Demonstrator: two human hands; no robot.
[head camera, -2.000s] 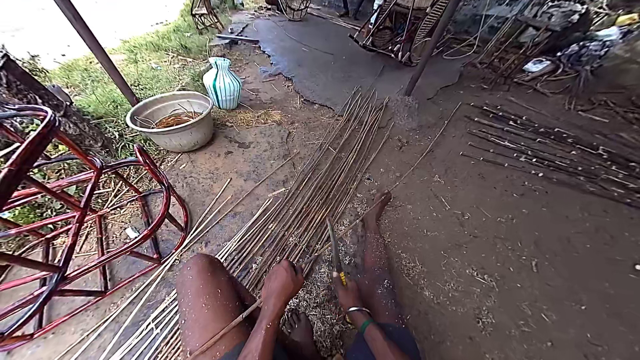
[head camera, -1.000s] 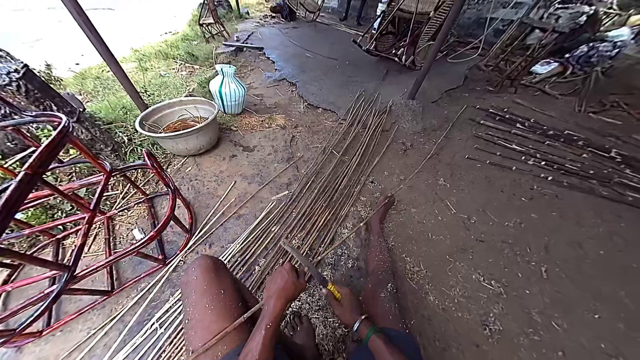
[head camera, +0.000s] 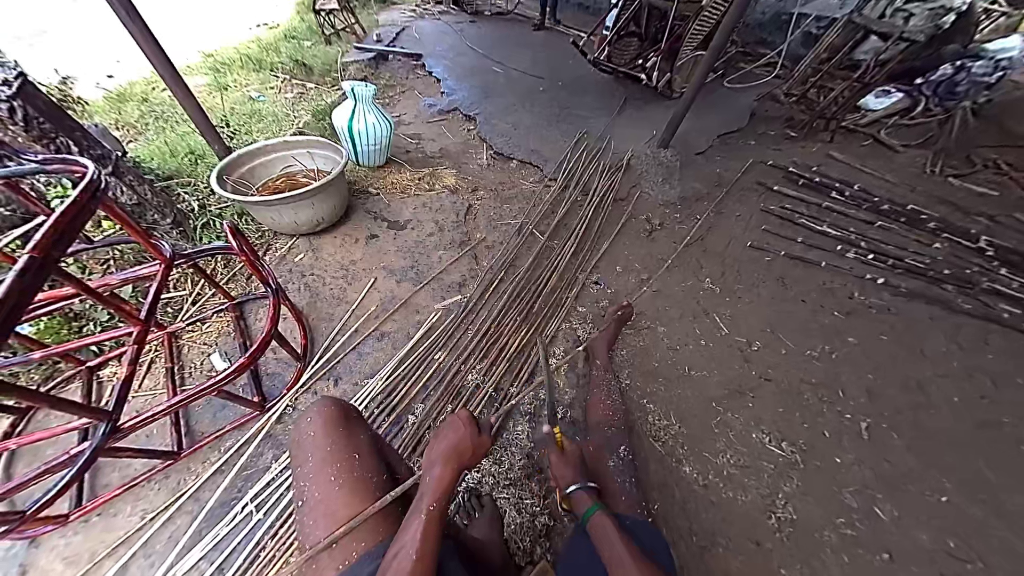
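Observation:
My left hand (head camera: 459, 442) is closed around a long thin cane stick (head camera: 688, 240), which runs from over my left thigh, past my right foot, to the upper right. My right hand (head camera: 566, 464) grips the yellow handle of a long-bladed knife (head camera: 548, 384). The blade points up and away, against or just over the stick; contact cannot be told. A bundle of thin cane sticks (head camera: 512, 320) lies on the ground beyond and to the left of my hands. Pale shavings (head camera: 520, 496) cover the ground between my legs and dot my skin.
A red-brown cane frame (head camera: 160, 320) stands at the left. A grey basin (head camera: 308, 216) with thin strips inside and a striped pot (head camera: 364, 128) are behind it. Darker sticks (head camera: 896, 232) lie at the right. A post (head camera: 704, 72) rises near a cane chair (head camera: 640, 48). A person's legs (head camera: 546, 12) show far back.
The knife blade, slanted up to the left across the stick a second ago, now points nearly straight away. My right hand has moved slightly down with it. My left hand still holds the stick.

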